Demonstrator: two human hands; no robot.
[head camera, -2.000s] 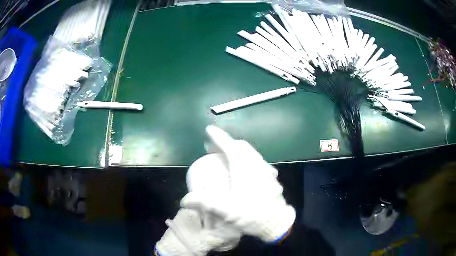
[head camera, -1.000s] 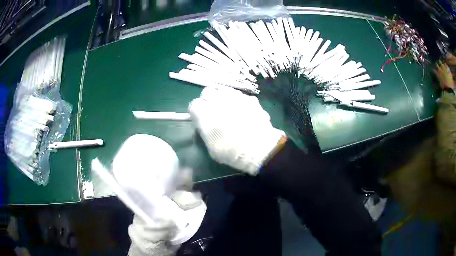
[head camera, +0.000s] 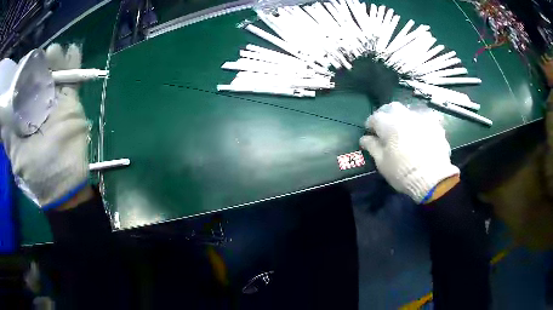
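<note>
My left hand (head camera: 51, 145), in an off-white knitted glove, holds a glossy white housing (head camera: 33, 97) at the far left, its round hollow end facing me. A white antenna stick (head camera: 79, 74) points right from beside the fingers and housing; its joint is hidden. A thin black antenna cable (head camera: 273, 105) stretches across the bench between that side and my right hand (head camera: 409, 148). My gloved right hand has its fingertips closed on the cable, just below the dark cable bunch (head camera: 371, 79). White wired antennas (head camera: 303, 45) fan out around the bunch.
Another white stick (head camera: 110, 164) lies at left, partly behind my left hand. A blue bin (head camera: 7, 206) is at the left edge. A label (head camera: 350, 160) sits near the green bench's front edge. Small parts with red wires (head camera: 500, 24) lie far right, near a person's hand (head camera: 547, 68).
My left hand has moved up and left with the housing. My right hand has left the loose stick's place and moved right and down; a cable now stretches taut. The loose middle stick is gone from there.
</note>
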